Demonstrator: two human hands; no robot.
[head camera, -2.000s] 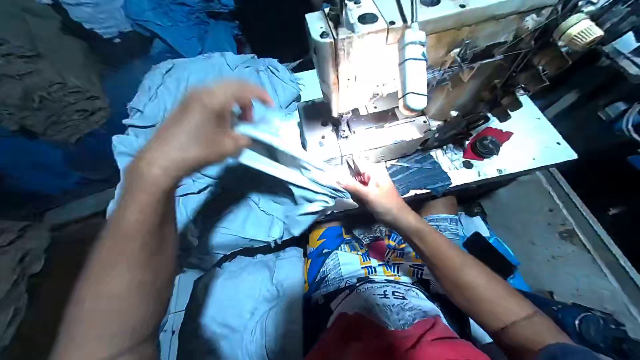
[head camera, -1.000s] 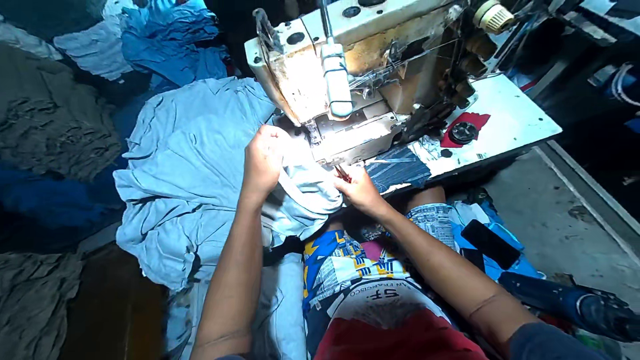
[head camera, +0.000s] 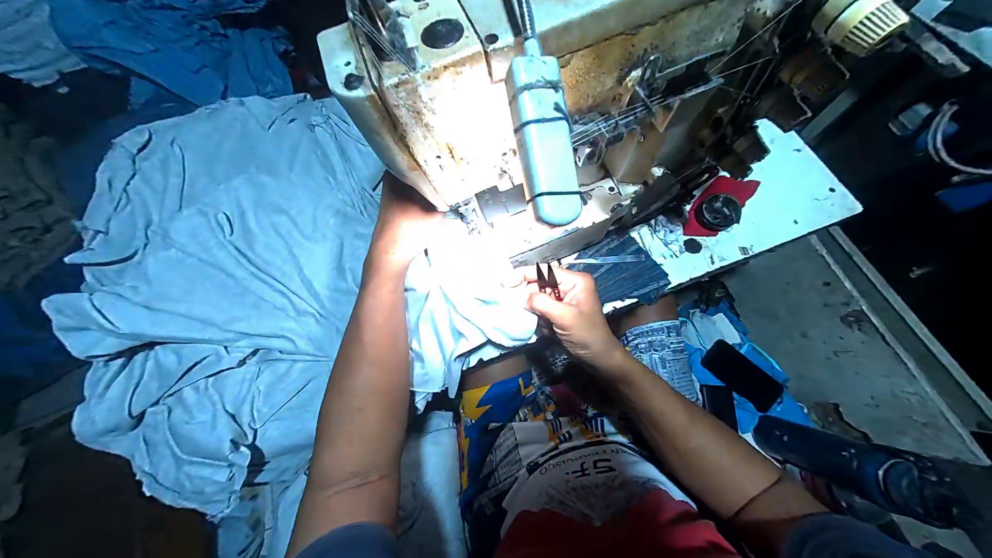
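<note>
A pale blue knit fabric (head camera: 256, 232) lies spread to the left of an industrial sewing machine (head camera: 465, 116), and part of it runs under the machine's needle area, washed out by bright light. My left hand (head camera: 407, 225) rests on the fabric beside the presser foot, its fingers partly hidden behind the machine head; whether they grip the fabric is unclear. My right hand (head camera: 570, 310) holds small thread snips (head camera: 549, 283), blades pointing away from me, at the fabric's right edge near the front of the machine bed. Its fingertips touch the lit fabric.
A black round part (head camera: 718, 211) lies on a red cloth scrap (head camera: 736, 194) on the white table (head camera: 806, 186). Dark blue fabric (head camera: 620, 267) lies right of my right hand. A black phone (head camera: 742, 376) rests on blue cloth by my leg. Blue garments (head camera: 186, 46) are piled at the upper left.
My left hand, raised over the fabric at first, has come down and moved to the machine's needle area. The lifted fabric strip is lowered. The snips remain in my right hand.
</note>
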